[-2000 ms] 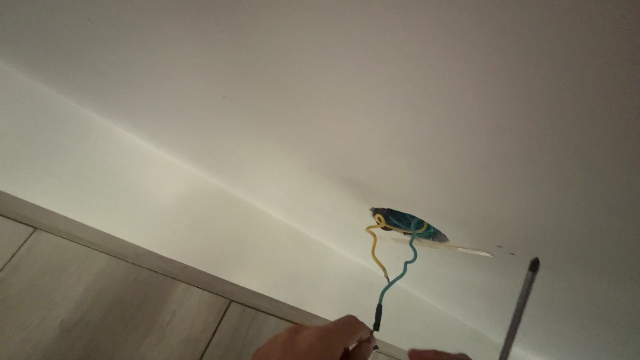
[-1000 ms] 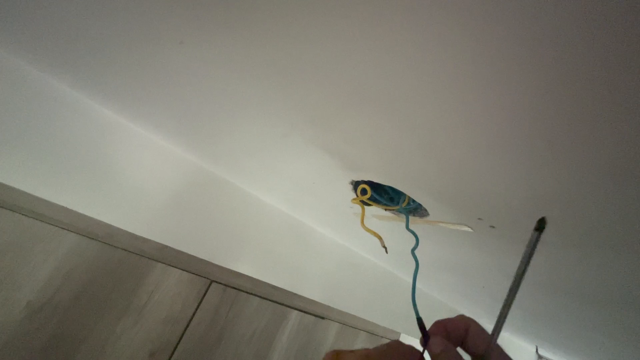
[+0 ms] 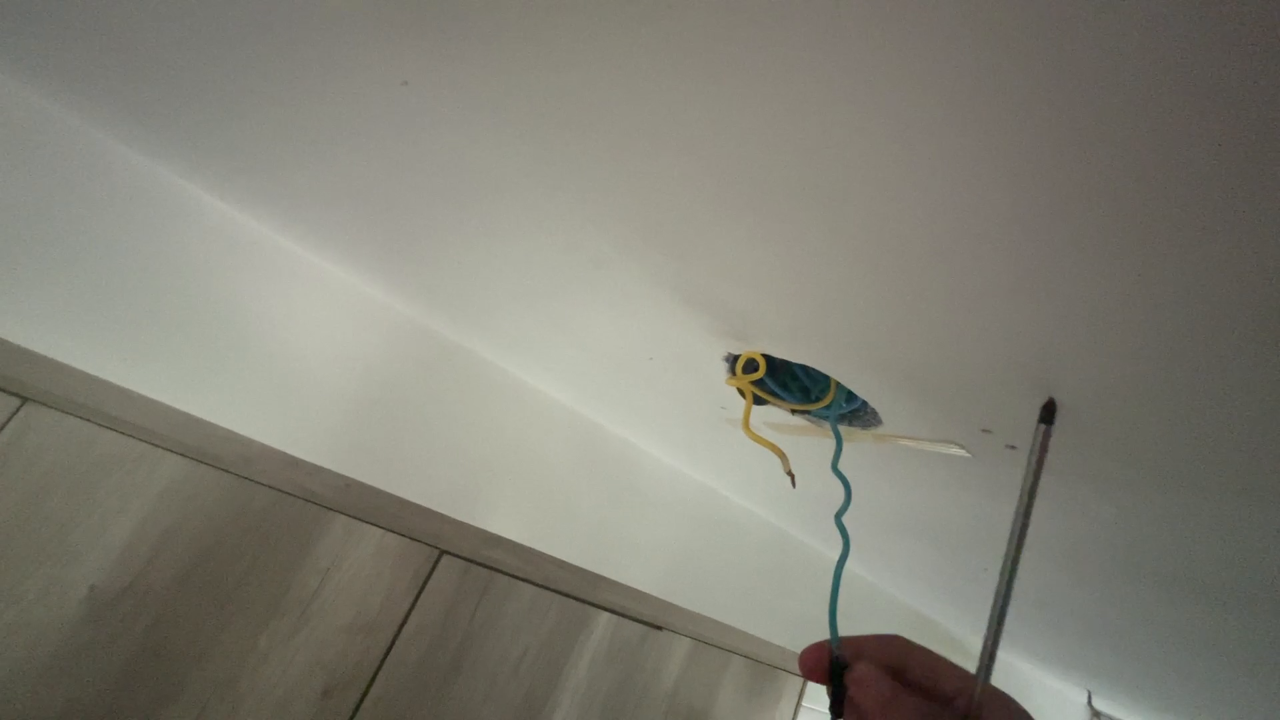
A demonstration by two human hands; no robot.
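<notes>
My right hand (image 3: 915,680), at the bottom edge, pinches the dark-sleeved end of a wavy blue wire (image 3: 842,520) between its fingertips. The wire runs taut from a hole (image 3: 800,385) in the white painted surface. A screwdriver (image 3: 1015,550) rises from the same hand, its dark tip up and its handle out of sight. Out of the hole also comes a yellow wire (image 3: 765,440), looped near the opening, with a bare, dark end hanging free. More blue wiring lies coiled inside. My left hand is not in view.
Large wood-look tiles (image 3: 230,540) with a pale edge strip (image 3: 420,535) cover the lower left. A pale strip (image 3: 915,441) lies across the surface beside the hole. Thin dark wire ends (image 3: 1097,708) poke out at the bottom right.
My left hand, at the wire's dark end two seconds ago, has gone out of view. My right hand has come up to that end and holds it. The blue wire now hangs apart from the yellow one.
</notes>
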